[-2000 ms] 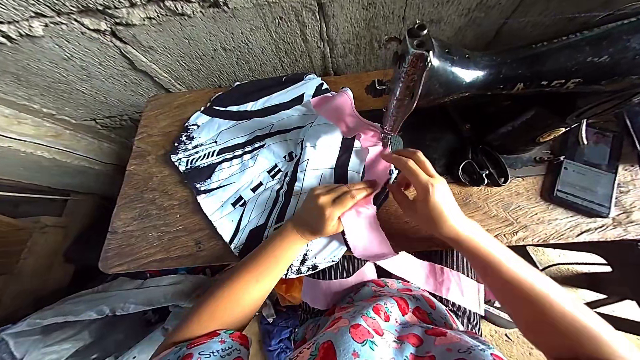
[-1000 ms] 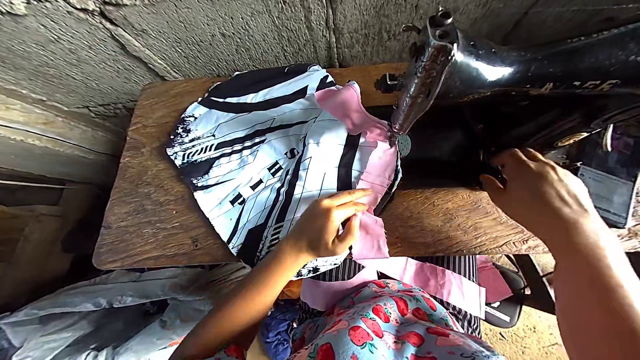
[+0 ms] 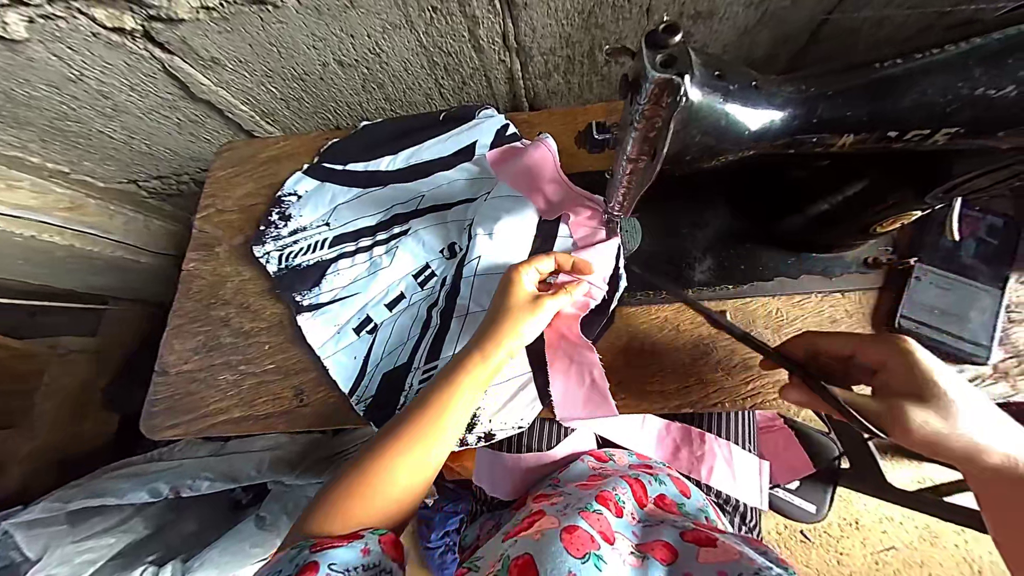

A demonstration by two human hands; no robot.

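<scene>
Black-and-white printed fabric (image 3: pixel 400 256) lies on the wooden sewing table, with a pink cloth strip (image 3: pixel 580 368) along its right edge. The strip passes under the needle end of a black sewing machine (image 3: pixel 640 152). My left hand (image 3: pixel 532 300) pinches the strip just below the needle area, its forearm crossing the printed fabric. To the right, my right hand (image 3: pixel 872 392) is closed around dark scissors (image 3: pixel 732 328), their narrow end pointing up and left toward the machine bed. Hand and blur hide part of the scissors.
A phone (image 3: pixel 952 296) lies at the right of the wooden tabletop (image 3: pixel 240 352). A concrete block wall (image 3: pixel 360 64) stands behind. More pink strips (image 3: pixel 688 452) lie over my lap, and grey-white cloth (image 3: pixel 200 496) hangs below the table's left side.
My right hand left the pink strip, reached to the machine bed, and now holds the scissors nearer the table's front edge. My left hand has stayed at the strip and now pinches it.
</scene>
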